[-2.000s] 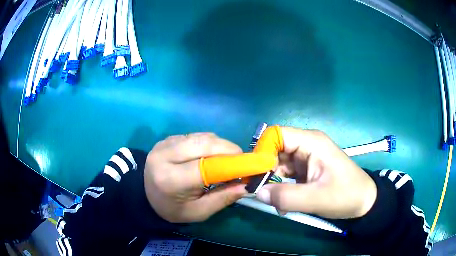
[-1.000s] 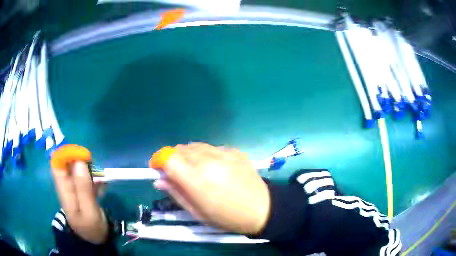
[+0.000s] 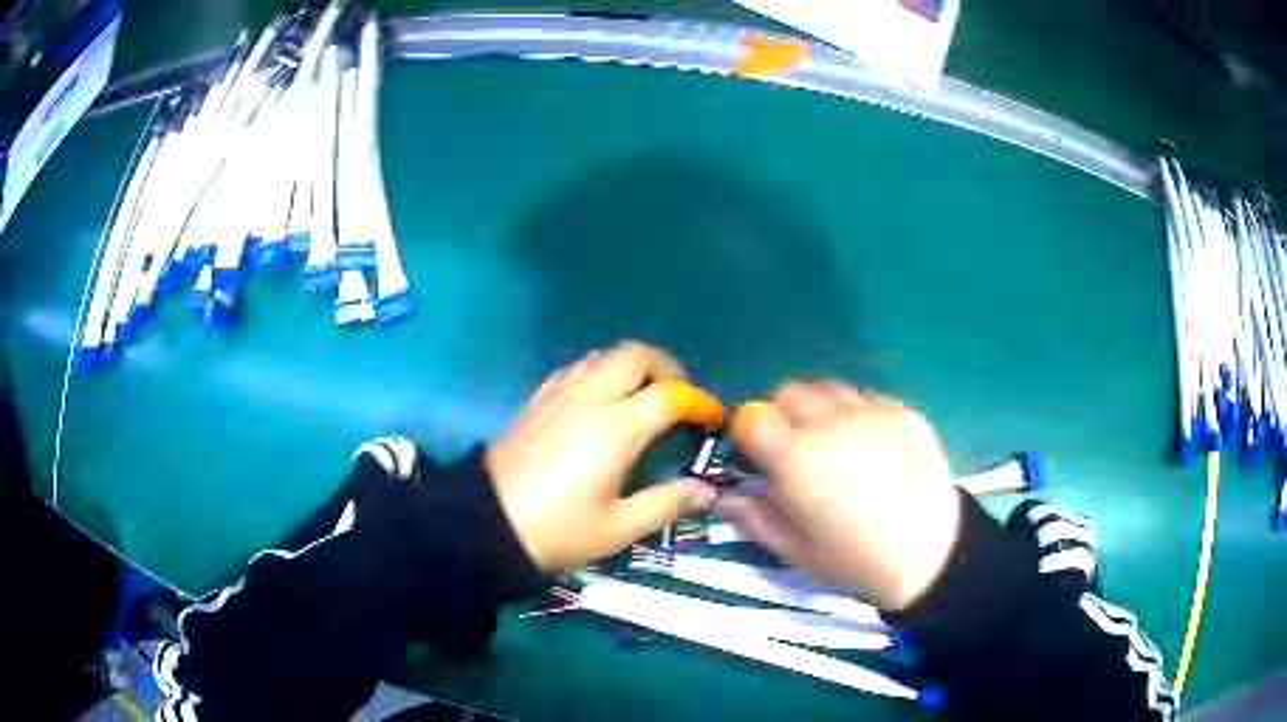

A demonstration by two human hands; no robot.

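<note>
My left hand (image 3: 600,459) and my right hand (image 3: 854,487) meet at the centre of the bench, each with an orange finger cot on the index finger. Between the fingertips are thin coloured wire ends and a small dark and white piece, too blurred to tell apart. The harness in my right hand runs under the palm, and a white length with a blue connector (image 3: 1032,471) shows to the right of it. More white harnesses (image 3: 734,635) lie below the hands, with loose wire ends at the left and blue connectors at the right.
Fanned harness bundles (image 3: 318,184) lie at the upper left, and another bundle (image 3: 1200,310) at the far right. A metal rail (image 3: 565,43) runs along the back, with an orange finger cot (image 3: 769,55) on it. White printed paper (image 3: 868,31) is behind the rail. A yellow line (image 3: 1203,578) runs at the right.
My hands, apart on a white sleeved harness a second ago, are now close together at its wire ends. The camera view has shifted, showing the left bundle more fully.
</note>
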